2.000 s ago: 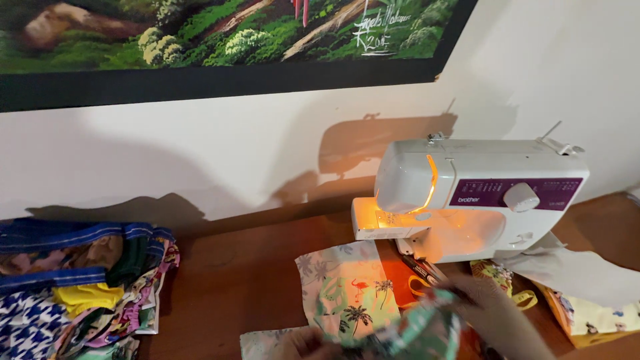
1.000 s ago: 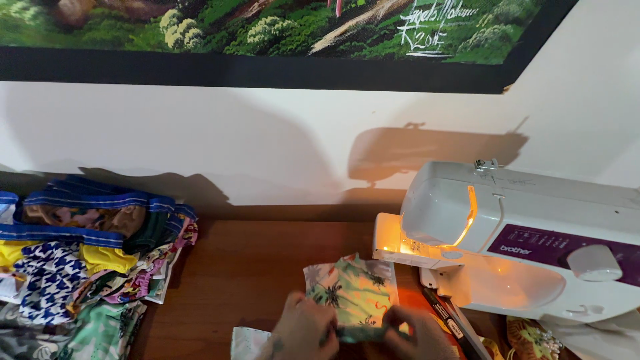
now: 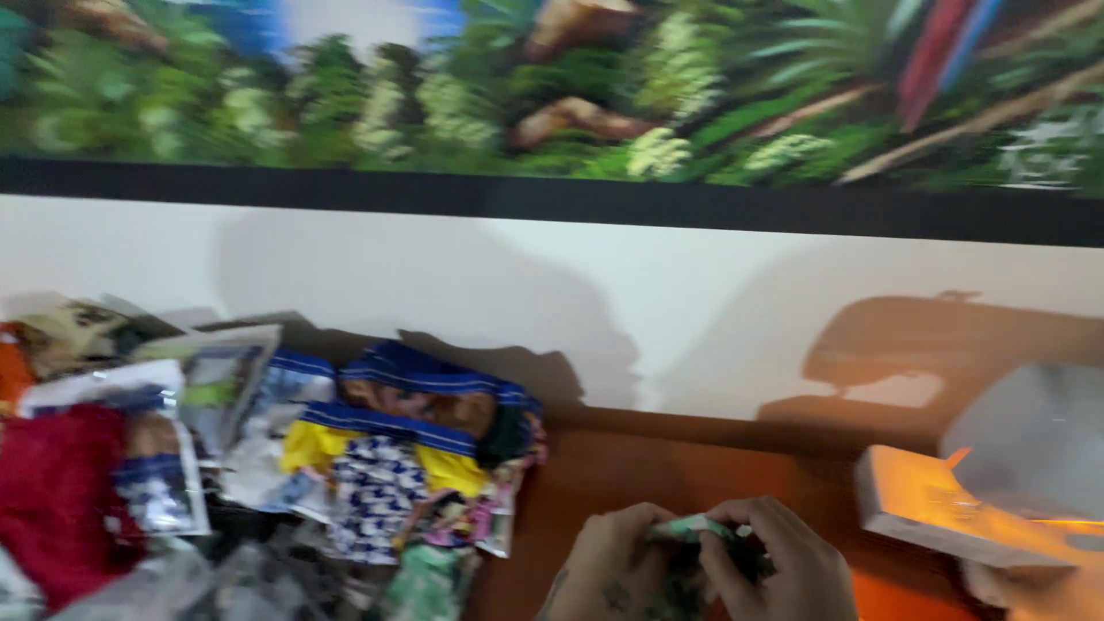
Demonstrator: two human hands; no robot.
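Note:
My left hand [image 3: 608, 565] and my right hand [image 3: 776, 556] are close together at the bottom of the view. Between them they pinch a bunched piece of green patterned fabric [image 3: 690, 526] by its upper edge. The lower part of the fabric is dark and partly hidden by my fingers. To the right of my hands stands a white sewing machine [image 3: 1026, 440], its lamp lighting the work surface orange; it is cut off by the frame edge.
A heap of folded printed fabrics [image 3: 379, 492] lies left on the wooden table [image 3: 586, 474]. Farther left are clear plastic packets [image 3: 168, 483] and a dark red cloth [image 3: 65, 500]. A framed landscape painting [image 3: 517, 194] hangs on the wall behind.
The view has swung left. The fabric, spread low near the machine one second ago, is now bunched between my raised fingers.

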